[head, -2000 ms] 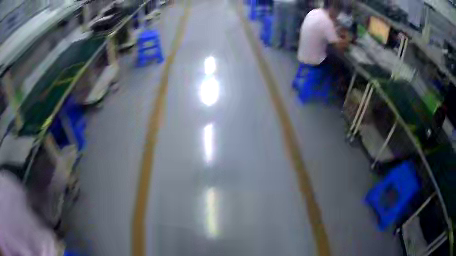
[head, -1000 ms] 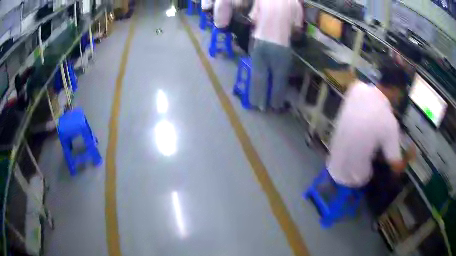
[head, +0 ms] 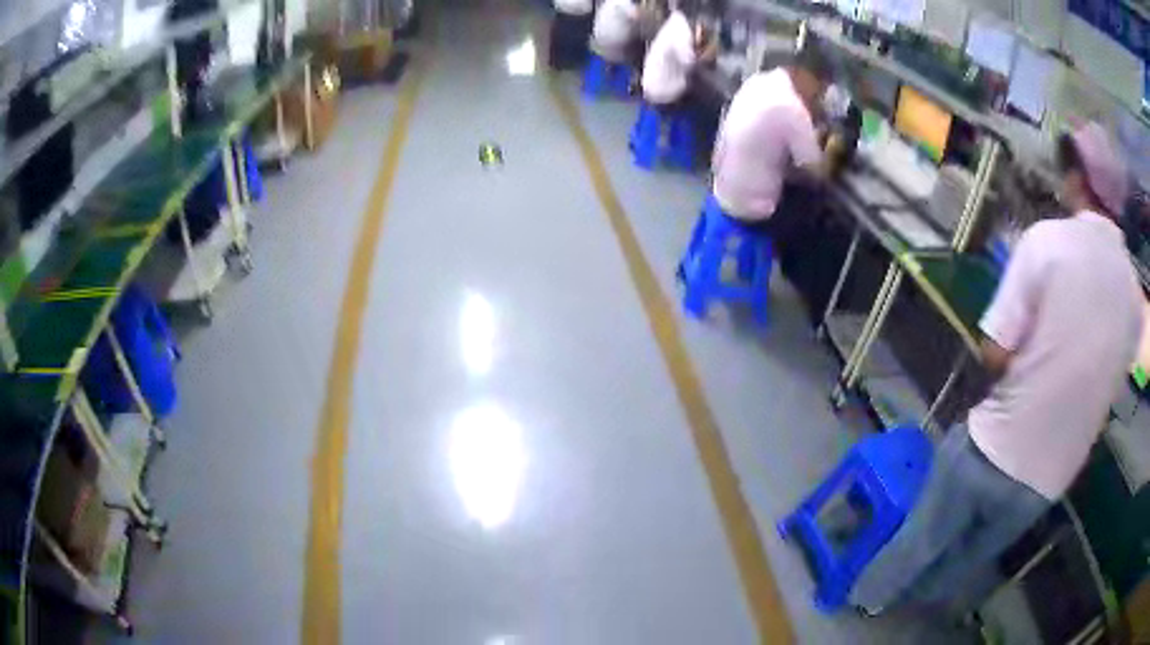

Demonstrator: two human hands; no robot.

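Observation:
Neither my left hand nor my right hand is in the picture. Nearest in front of me is the grey glossy floor (head: pixel 416 504) of an aisle, with bright light reflections on it. A yellow lane line (head: pixel 338 403) runs along the left side and another yellow lane line (head: pixel 687 403) along the right. A small green and dark mark (head: pixel 489 155) shows on the floor farther ahead. The picture is somewhat blurred.
At right, a standing person (head: pixel 1059 353) in a pink top is beside a blue stool (head: pixel 870 504). Beyond, a seated person (head: pixel 763 145) and others are at the right workbenches (head: pixel 940 284). Green-topped workbenches (head: pixel 139 233) line the left, with a blue stool (head: pixel 149 353) underneath.
The view has moved forward along the aisle. The nearer seated person at right has passed out of view, and the standing person is now close at the right. My hands stay out of view.

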